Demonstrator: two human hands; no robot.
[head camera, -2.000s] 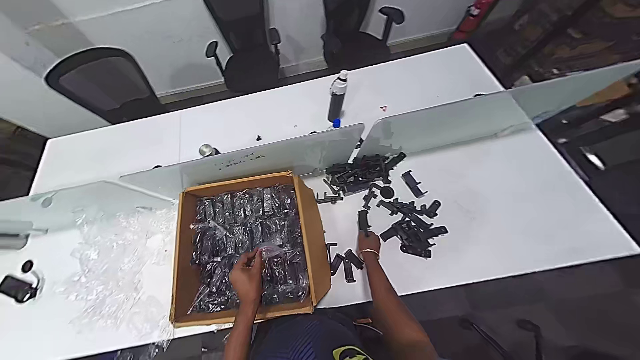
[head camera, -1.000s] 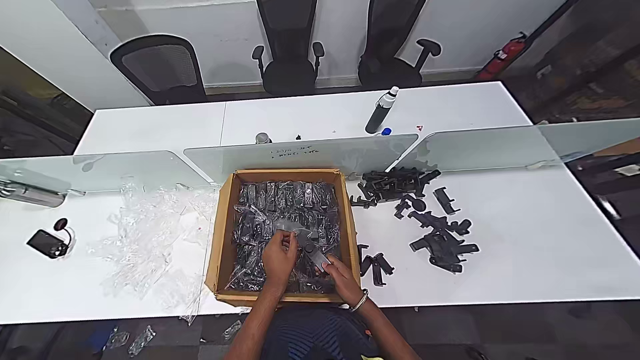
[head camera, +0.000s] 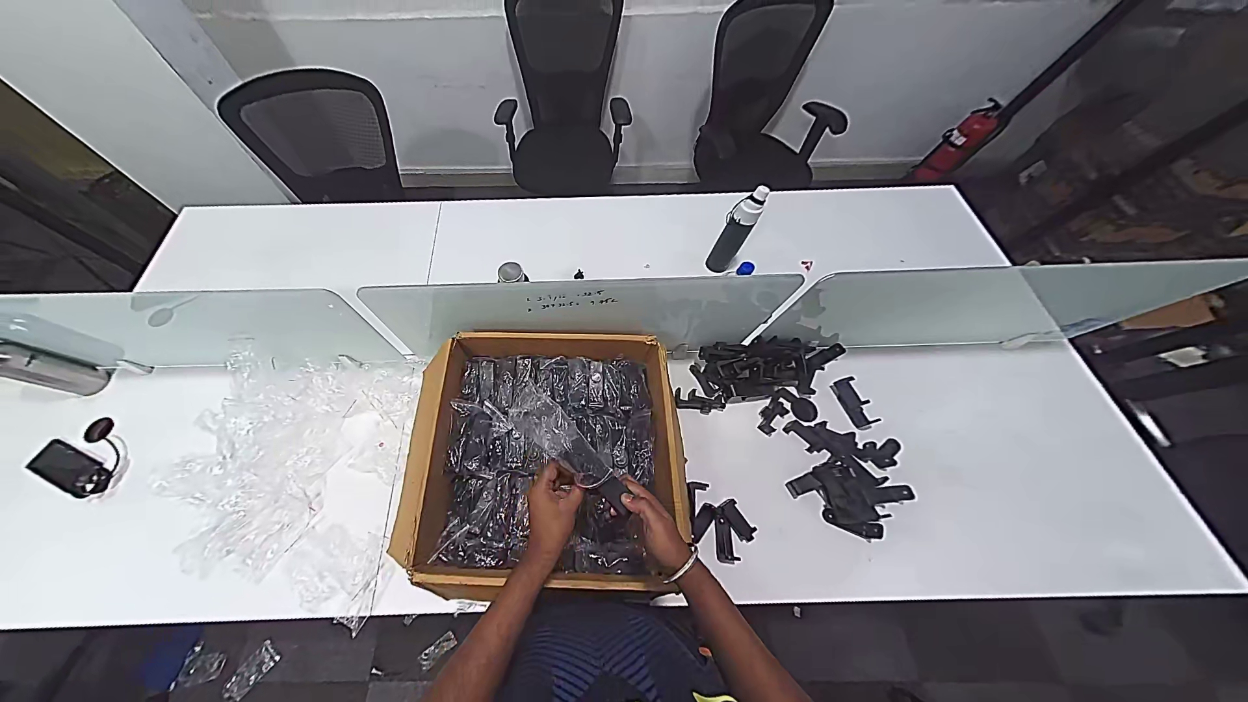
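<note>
Both hands are over an open cardboard box (head camera: 425, 468) packed with rows of black plastic parts in clear bags (head camera: 497, 439). My left hand (head camera: 554, 502) pinches the edge of a clear plastic bag (head camera: 546, 426). My right hand (head camera: 655, 522), with a bracelet at the wrist, grips the end of a black plastic part (head camera: 612, 490); the bag stretches from it toward the upper left. Unwrapped black plastic brackets lie right of the box, in a dense pile (head camera: 756, 369), a looser heap (head camera: 853, 492) and a small group (head camera: 723, 526).
Crumpled clear bags (head camera: 273, 468) spread left of the box, near a small black device (head camera: 70, 466). Frosted glass dividers (head camera: 585, 307) cross the table behind the box. Beyond them stand a dark bottle (head camera: 736, 232) and office chairs (head camera: 564, 97). More bags (head camera: 252, 671) lie on the floor.
My right hand has moved from the brackets at the right to over the box and now holds a black part. A clear bag is drawn out between the hands. The view has shifted.
</note>
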